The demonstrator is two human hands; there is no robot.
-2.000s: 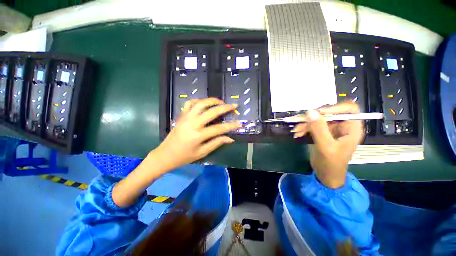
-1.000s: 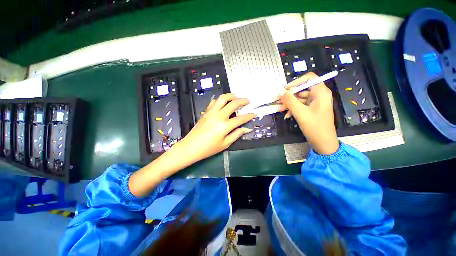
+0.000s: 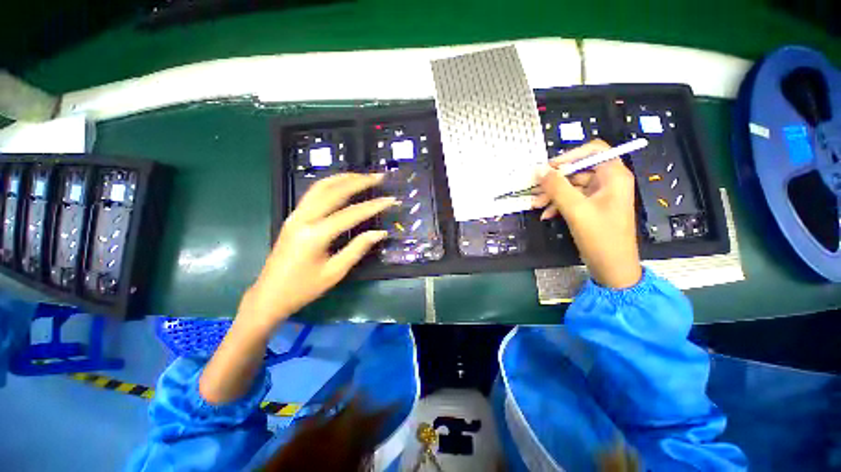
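My right hand holds white tweezers; their fine dark tip is over the lower part of a pale adhesive sheet with fine rows of lines. The sheet lies across a black foam tray and covers much of one phone mid-frame, whose lower end shows. My left hand is empty with fingers apart, over the left part of the tray, partly hiding the leftmost mid-frame and touching or hovering over the mid-frame beside it. Any piece at the tweezer tip is too small to tell.
A second sheet lies under the tray's right front edge. A blue reel is at right. Another black tray with mid-frames is at left, a white sheet behind it. A white rail runs along the back; a blue stool is below left.
My left hand has moved left, away from the sheet and tweezers, and its fingers have spread. The tweezer tip now lies over the sheet's lower part. The camera view has shifted.
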